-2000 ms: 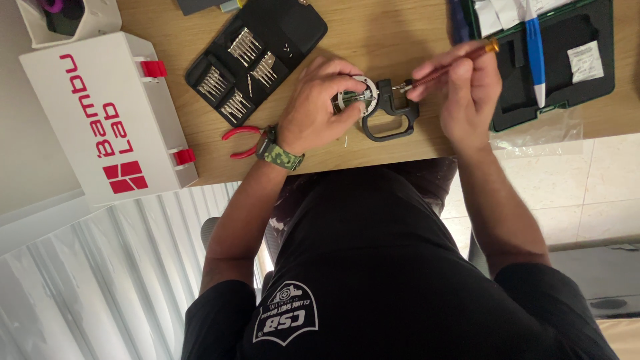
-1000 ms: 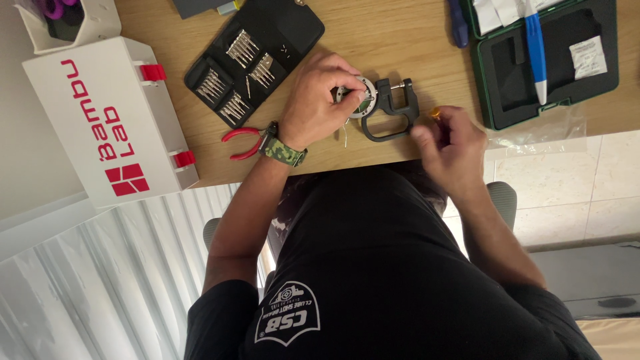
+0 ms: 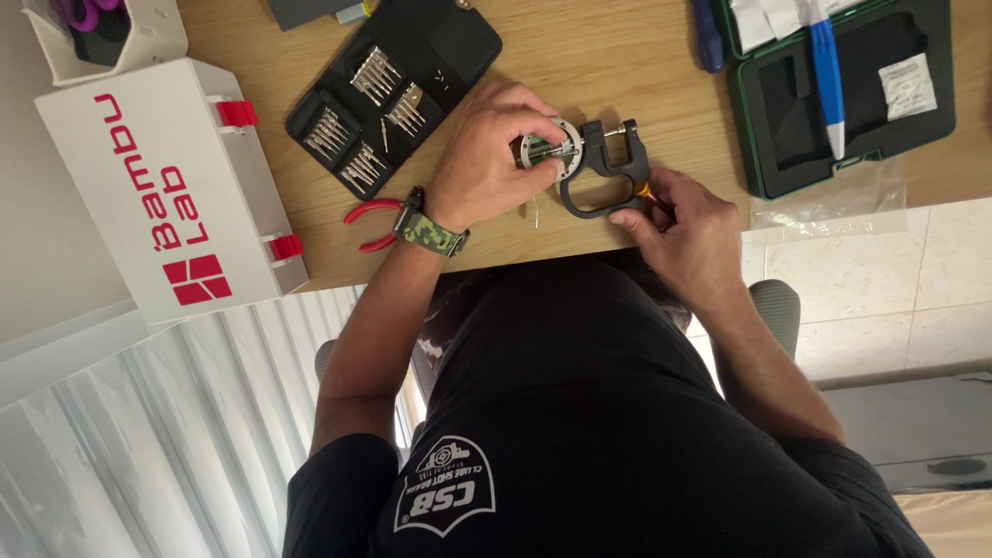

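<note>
A dark thickness gauge [image 3: 602, 172] with a C-shaped frame, a grip loop and a round dial housing lies on the wooden table. The housing is open, with green and metal inner parts showing. My left hand [image 3: 504, 151] reaches over it, thumb and fingers pinching at the inner parts; what exactly they pinch is hard to tell. My right hand [image 3: 686, 232] holds a small screwdriver [image 3: 651, 195] with an orange-gold end, mostly hidden by the fingers, and its thumb touches the bottom right of the frame. A thin pale strip [image 3: 535, 212] lies below the housing.
A black case of screwdriver bits [image 3: 395, 101] lies open behind my left hand. Red-handled pliers [image 3: 374, 205] sit by my wristwatch. A white box [image 3: 167, 194] stands at left. An open green case [image 3: 845, 93] with a blue-handled tool [image 3: 828, 85] lies at right, beside a plastic bag [image 3: 829, 205].
My right hand had the screwdriver up against the gauge's right end, then drew back toward the table's front edge; it now touches the frame's lower corner. My left hand stays at the dial housing.
</note>
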